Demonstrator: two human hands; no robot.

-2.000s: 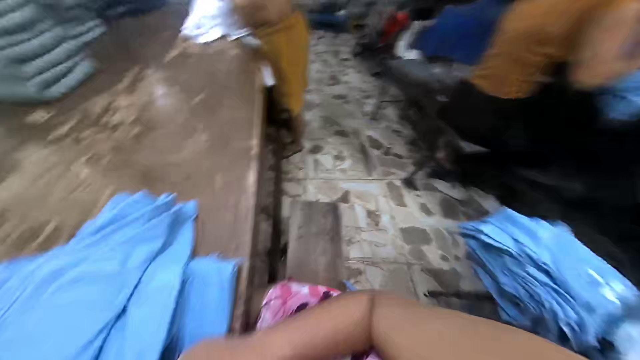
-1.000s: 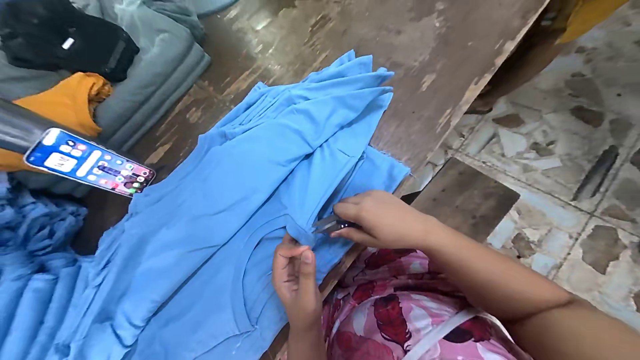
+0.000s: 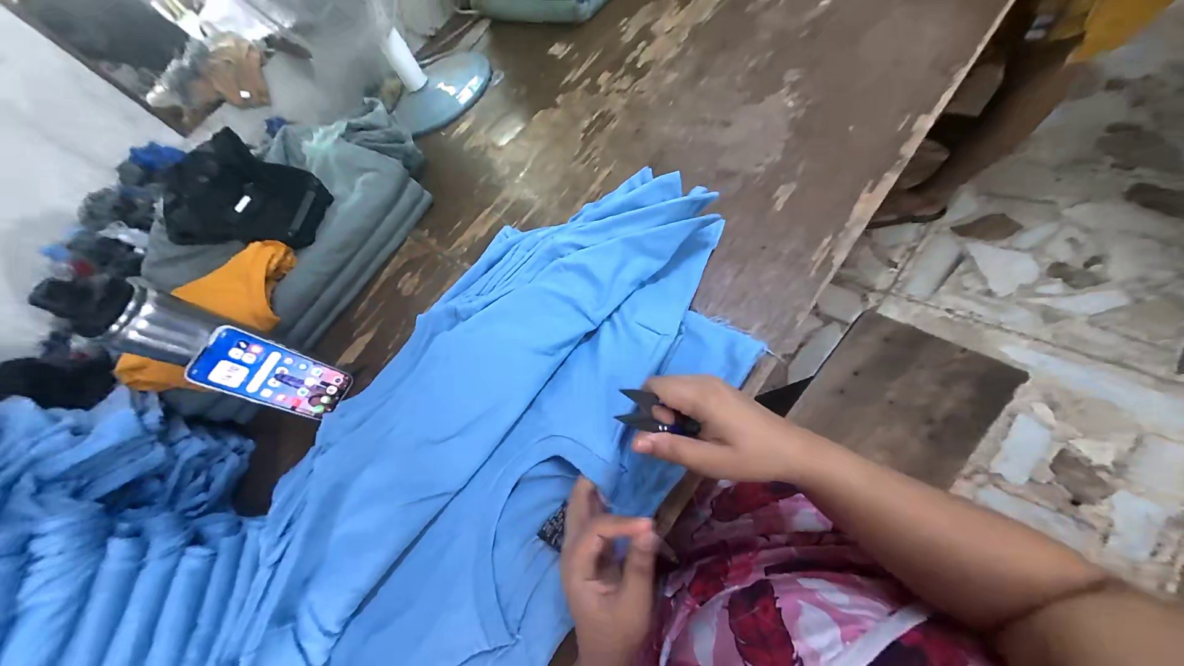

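My right hand (image 3: 717,430) holds small black thread snips (image 3: 659,413), their two blades apart and pointing left above the blue cloth. My left hand (image 3: 606,564) is at the neckline of a light blue knit shirt (image 3: 435,490), its thumb and fingers pinching near the collar edge; a bit of blue cloth shows between them. A dark label (image 3: 553,527) with writing lies inside the neck opening beside my left fingers. More blue shirts lie layered beneath, their sleeve ends fanned out toward the upper right.
On the worn wooden table (image 3: 740,139) are a lit phone (image 3: 268,372), a metal tumbler (image 3: 162,319), grey folded cloth (image 3: 361,199), orange cloth (image 3: 236,287) and a black garment (image 3: 236,190). Rolled blue garments (image 3: 120,573) fill the lower left. A wooden bench (image 3: 906,398) stands at the right.
Two seconds ago the view was over the floor and aisle. Since one second ago, my right hand and the snips have moved away from the collar and my left hand; the snips' blades now show apart.
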